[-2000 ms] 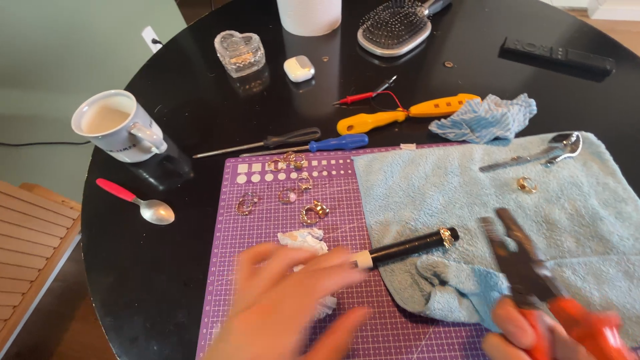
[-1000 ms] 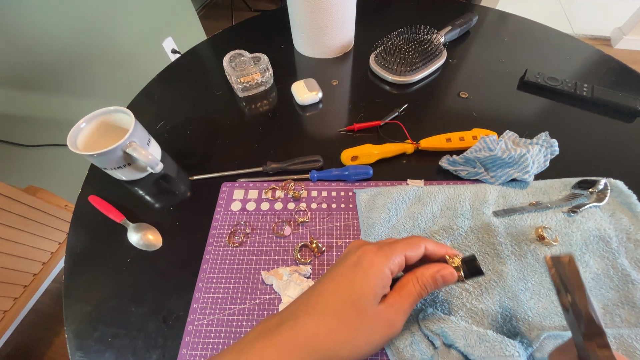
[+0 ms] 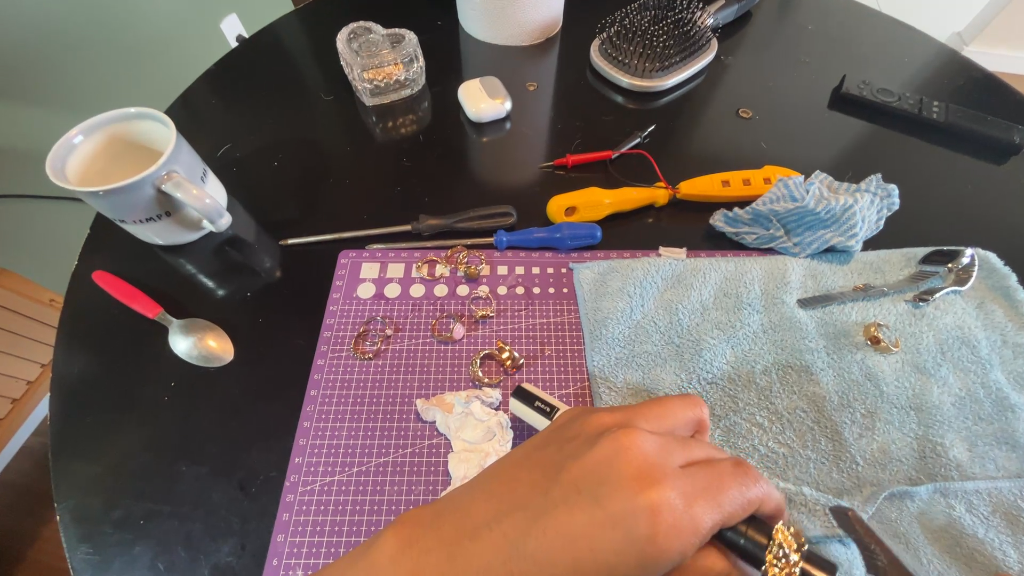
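Observation:
My left hand (image 3: 632, 488) is closed around a black marker with a white end (image 3: 538, 406), at the lower middle of the view. A gold-coloured ring (image 3: 784, 550) sits around the marker's black end, just beyond my fingers. Close to the ring, the dark metal jaws of a hand tool (image 3: 868, 540) reach in at the bottom edge. My right hand is out of view. Crumpled white paper (image 3: 472, 432) lies left of the marker on a purple cutting mat (image 3: 360, 480), with several rings (image 3: 486, 368) above it. Another gold ring (image 3: 882, 338) rests on a light blue towel (image 3: 784, 384).
Screwdrivers (image 3: 552, 236), a yellow tester (image 3: 608, 203), a crumpled striped cloth (image 3: 808, 214) and a metal watch band (image 3: 880, 288) lie beyond. At left are a mug (image 3: 136, 176) and spoon (image 3: 200, 342). A glass heart box (image 3: 382, 64), earbud case (image 3: 485, 99), hairbrush (image 3: 656, 48) and remote (image 3: 928, 116) stand farther back.
My left hand, open over the mat at first, has taken hold of the marker and moved it down and right. The tool's jaws are lower, and my right hand has left the view.

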